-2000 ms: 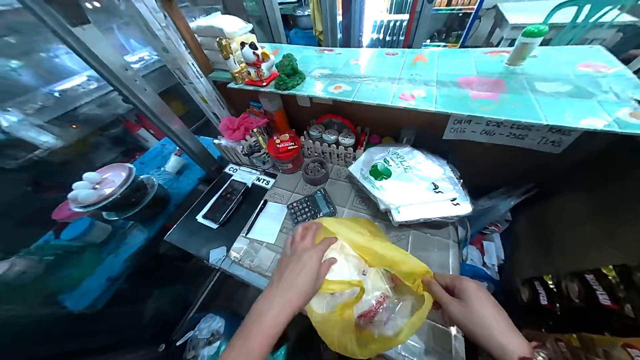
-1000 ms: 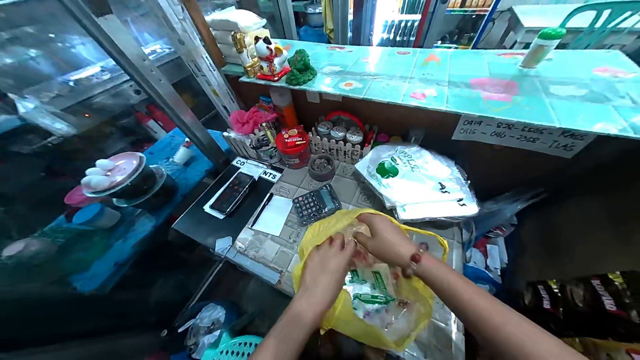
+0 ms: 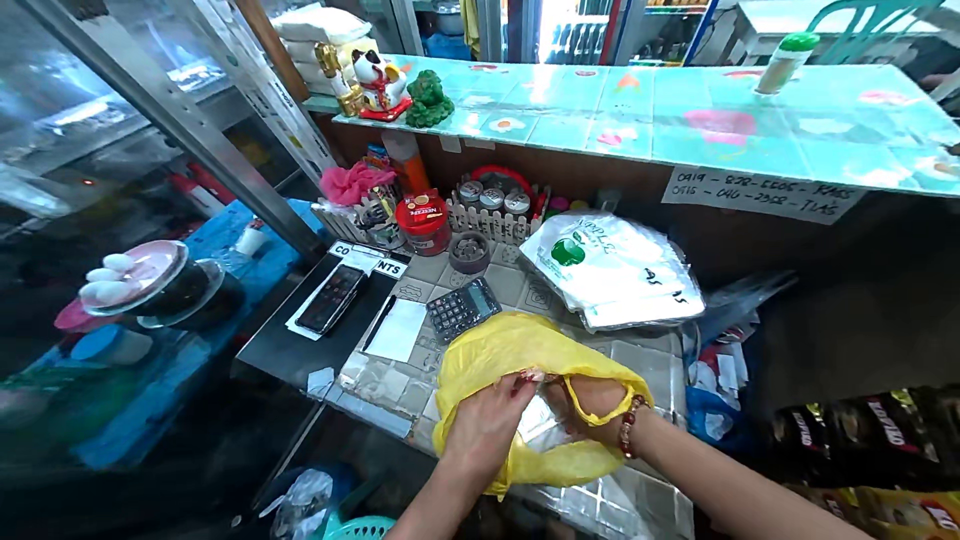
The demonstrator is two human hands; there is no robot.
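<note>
A yellow plastic bag (image 3: 510,345) lies with its mouth open on the tiled counter, clear plastic-wrapped contents (image 3: 541,421) showing inside. My left hand (image 3: 491,420) is at the bag's left rim, fingertips bent around a small reddish and pale item (image 3: 534,375) at the opening. Inside the bag's mouth is my right hand (image 3: 600,401), a yellow handle loop over it; its fingers are mostly hidden, so its hold cannot be told. A beaded bracelet circles the right wrist. Just behind the bag sit a calculator (image 3: 463,309) and a white paper (image 3: 396,330) with a pen (image 3: 379,322).
White printed plastic bags (image 3: 615,270) are stacked at the counter's right. Behind stand a red-lidded jar (image 3: 424,223) and a round bowl (image 3: 469,253). A phone (image 3: 331,298) rests on the black surface at left. A raised teal-covered ledge (image 3: 555,112) runs across the back.
My right hand was at the bag's right rim, then beside my left hand over the contents; now it is inside the mouth. The yellow plastic has folded further over the contents.
</note>
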